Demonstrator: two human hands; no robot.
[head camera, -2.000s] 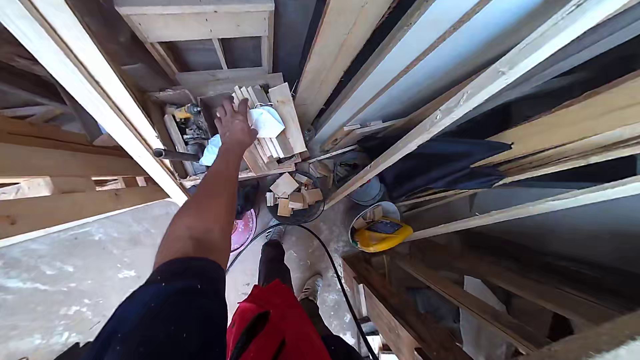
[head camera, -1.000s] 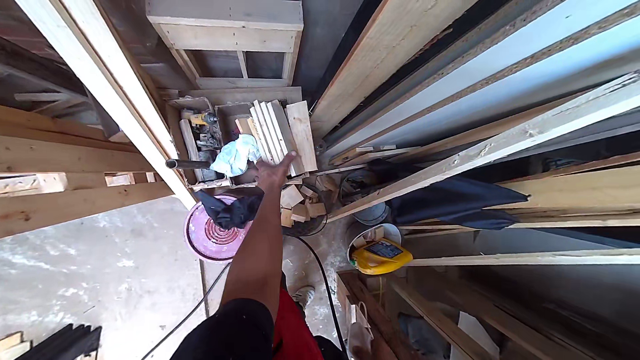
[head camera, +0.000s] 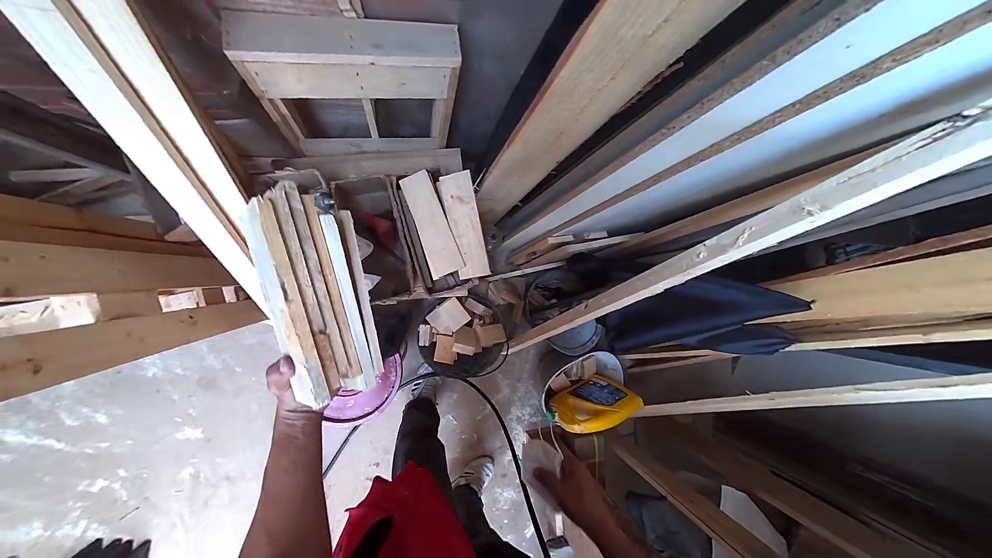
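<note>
My left hand (head camera: 288, 381) grips the lower end of a stack of short wooden boards (head camera: 314, 294), held side by side above the left part of a wooden box. My right hand (head camera: 570, 484) is low at the right, its fingers on a pale, rounded object (head camera: 541, 465) whose kind I cannot tell. Two loose boards (head camera: 443, 225) lie on the right part of the box (head camera: 376, 186). A dark round container of wood offcuts (head camera: 457, 329) stands below the box. Behind the held boards a pink round basin (head camera: 372, 399) partly shows.
A bucket (head camera: 554, 372) holds offcuts and a yellow plastic container (head camera: 595, 404). A black cable (head camera: 496, 422) crosses the floor near my feet. Long timbers (head camera: 744, 232) lean at the right, with dark cloth (head camera: 697, 310) among them; more timbers (head camera: 155, 132) stand at the left.
The stack of boards has left the box and is now in my left hand. The light blue cloth on the box is no longer seen. My right hand has come into view at the lower right.
</note>
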